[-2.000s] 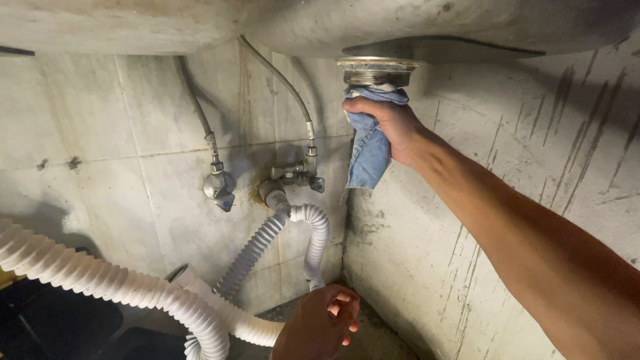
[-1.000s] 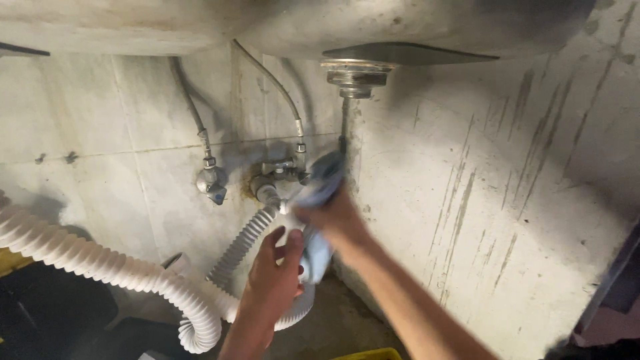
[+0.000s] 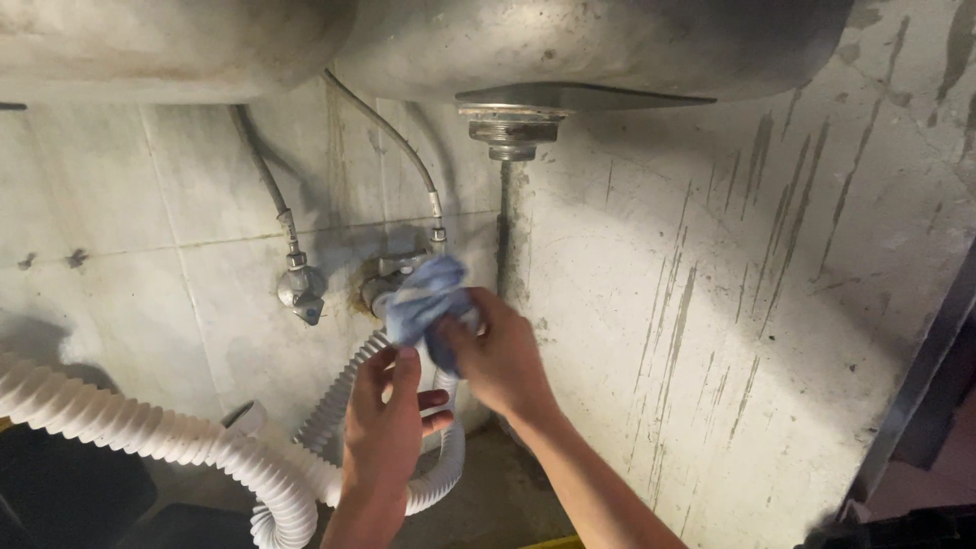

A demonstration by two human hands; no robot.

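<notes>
A bunched blue cloth [image 3: 428, 297], partly blurred, hangs in my right hand [image 3: 499, 354], which grips it in front of the wall valve. My left hand [image 3: 393, 412] is just below and left of the cloth, fingers bent and apart; whether its fingertips touch the cloth I cannot tell. Above both hands, the threaded metal sink drain [image 3: 513, 137] sticks down from the underside of a basin [image 3: 579, 46], with no hose on it. Behind my hands, a white corrugated drain hose [image 3: 450, 457] curves down and round to the left.
Two braided supply hoses [image 3: 263, 164] run down to an angle valve [image 3: 300, 293] and a wall valve [image 3: 377, 286]. A thick white corrugated hose [image 3: 114, 427] crosses the lower left, above dark objects. A stained wall [image 3: 724, 305] bounds the right side.
My right hand has come down from the sink drain with the blue cloth, leaving the drain uncovered. My left hand has risen from the bottom to beside the cloth.
</notes>
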